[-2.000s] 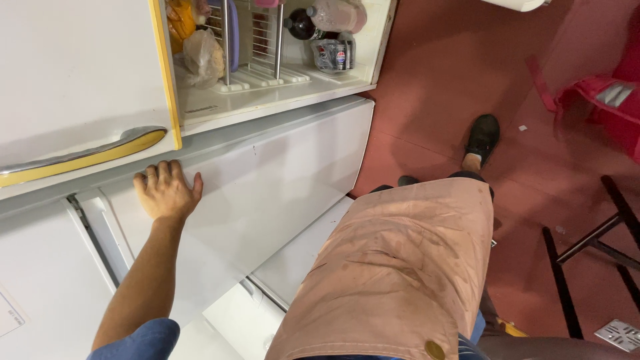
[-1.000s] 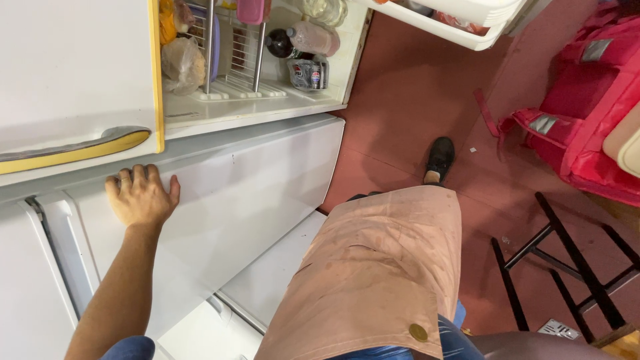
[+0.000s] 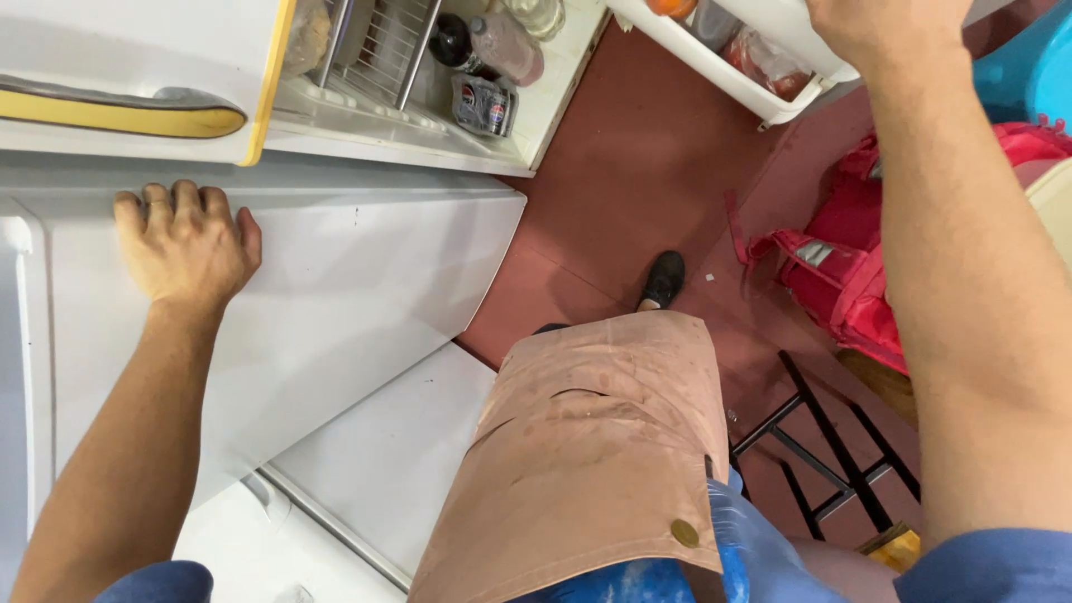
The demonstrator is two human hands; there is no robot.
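My left hand (image 3: 191, 243) lies on the upper edge of a white fridge door (image 3: 335, 293), its fingers curled over the rim and the thumb apart. Over that door, at the upper left, is another white door with a yellow-trimmed handle (image 3: 126, 113). My right hand (image 3: 892, 25) is at the top right, cut off by the frame edge, beside a white plastic bin (image 3: 712, 71) that holds bagged reddish food and an orange item. Its fingers are mostly out of view, so whether it grips the bin cannot be told.
A white shelf (image 3: 553, 109) bears a wire rack (image 3: 381, 50), a dark bottle (image 3: 452, 42), a pink bottle (image 3: 507, 50) and wrapped Pepsi cans (image 3: 484, 105). Right are a red insulated bag (image 3: 846, 251), a blue tub (image 3: 1022, 71) and a black metal frame (image 3: 816, 444). Another white appliance (image 3: 385, 444) stands below.
My right arm has come into view, reaching to the top right by the white bin. My left hand remains on the door's edge. The view has shifted, showing more of the bin and red bag.
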